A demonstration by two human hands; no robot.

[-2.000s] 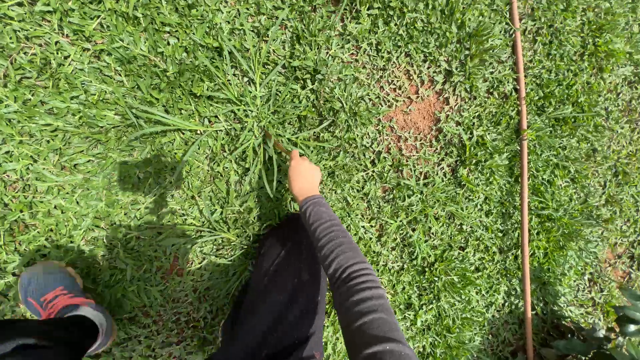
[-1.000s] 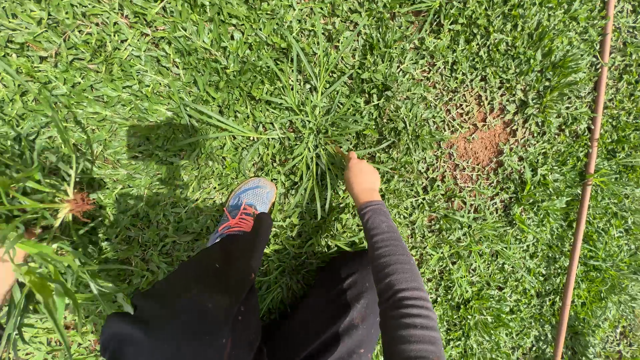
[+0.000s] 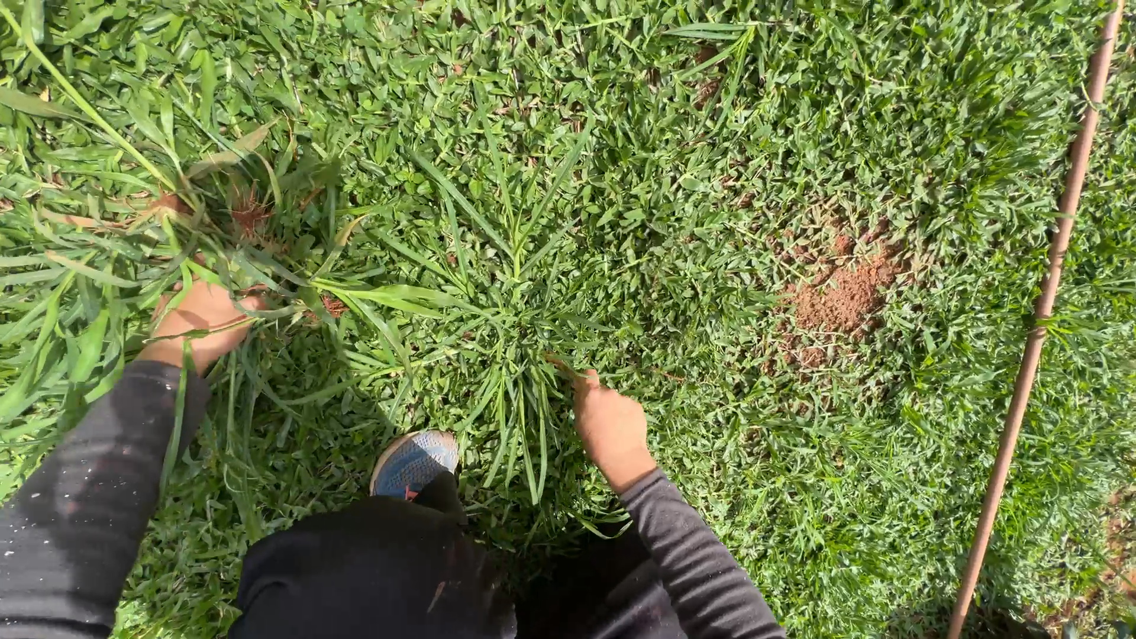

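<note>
My left hand (image 3: 202, 321) grips a bunch of uprooted long-bladed grass weeds (image 3: 89, 342), with reddish roots and soil showing above and beside the fingers. At the centre, a spreading grass clump (image 3: 517, 355) grows from the lawn. Close to its right side, my right hand (image 3: 612, 424) is closed around a thin brownish tool (image 3: 561, 365), whose tip reaches into the base of the clump. Most of that tool is hidden by the hand and blades, so its kind cannot be told.
A long brown hose or pipe (image 3: 1029, 355) lies along the right side of the lawn (image 3: 781, 515). A patch of bare reddish soil (image 3: 843, 293) is right of the clump. My blue shoe (image 3: 415, 465) stands just below the clump, to the left.
My left hand has come fully into view with the bunch of weeds, which showed only partly at the left edge a second ago. My right hand remains beside the clump.
</note>
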